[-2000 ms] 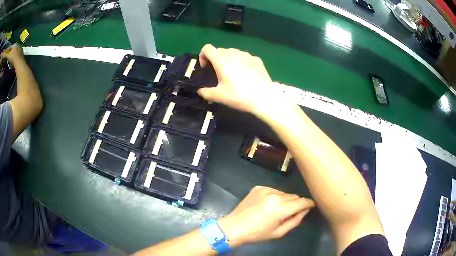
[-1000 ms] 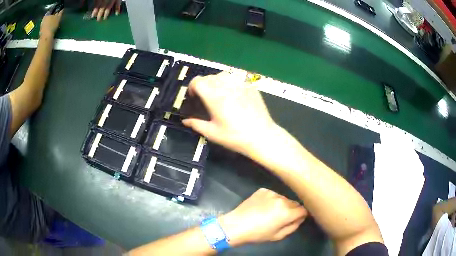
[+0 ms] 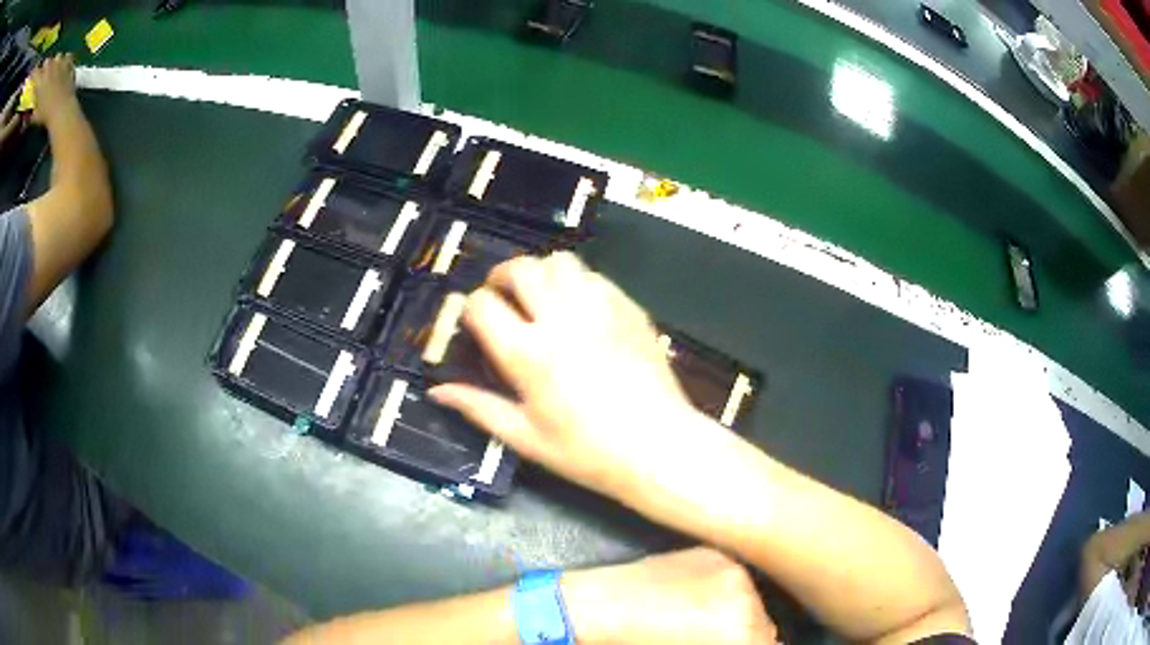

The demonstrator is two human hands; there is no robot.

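Stacked black phone housings [image 3: 309, 284] with pale strips stand in two columns on the dark bench mat. My right hand [image 3: 568, 359] lies over the right column, thumb and fingers spread around a housing [image 3: 444, 330] in its lower middle; the palm hides most of that housing. My left hand [image 3: 675, 602], with a blue wrist band, is at the bottom, its fingers hidden under or beside my right forearm. A single black housing [image 3: 709, 378] lies to the right, partly behind my right hand.
A white edge rail [image 3: 807, 261] and grey post [image 3: 382, 57] border the green belt [image 3: 605, 95], which carries dark units. White paper [image 3: 1009, 466] and a dark panel [image 3: 918, 441] lie right. Another person's arm [image 3: 76, 176] is at left; another hand is far right.
My right hand has moved down the right column, uncovering its top housing. The single housing shows again beside my forearm. My left hand has shifted slightly down. Belt units have moved right.
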